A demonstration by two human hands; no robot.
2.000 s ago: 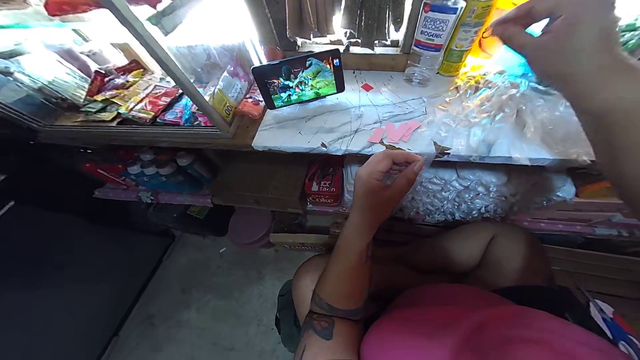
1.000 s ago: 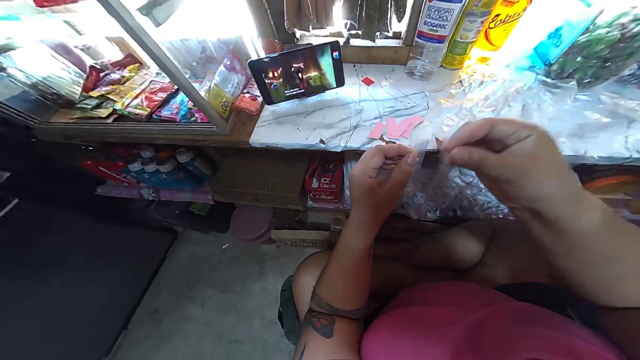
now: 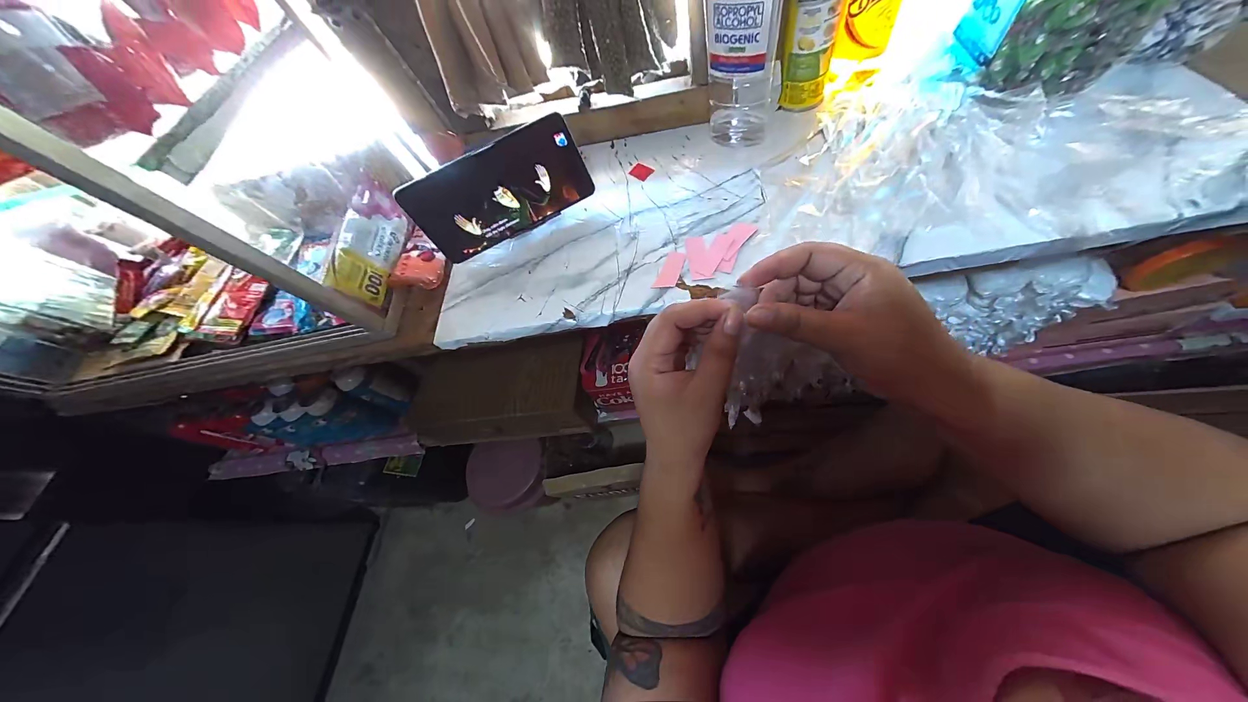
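Observation:
Fingertips of my left hand (image 3: 687, 366) and my right hand (image 3: 843, 307) come together at the counter's front edge, pinching a small piece of clear plastic (image 3: 743, 295) between them. Just behind the hands, pink paper strips (image 3: 707, 255) lie on the marble-patterned counter (image 3: 546, 283). A small red paper diamond (image 3: 641, 172) rests farther back. To the right spreads a pile of clear plastic bags (image 3: 907, 185). Filled, knotted small plastic bags (image 3: 1024, 297) show below the counter edge, partly hidden by my right hand.
A smartphone (image 3: 497, 188) leans upright at the counter's back left. Behind stand an isopropyl alcohol bottle (image 3: 738, 73) and a yellow-green container (image 3: 807, 54). A framed display case (image 3: 195, 214) with sachets is at left. Below are a cardboard box (image 3: 497, 390) and a pink round lid (image 3: 504, 475).
My right hand has come down from above the plastic bags at the right to meet my left hand. The phone's picture has changed.

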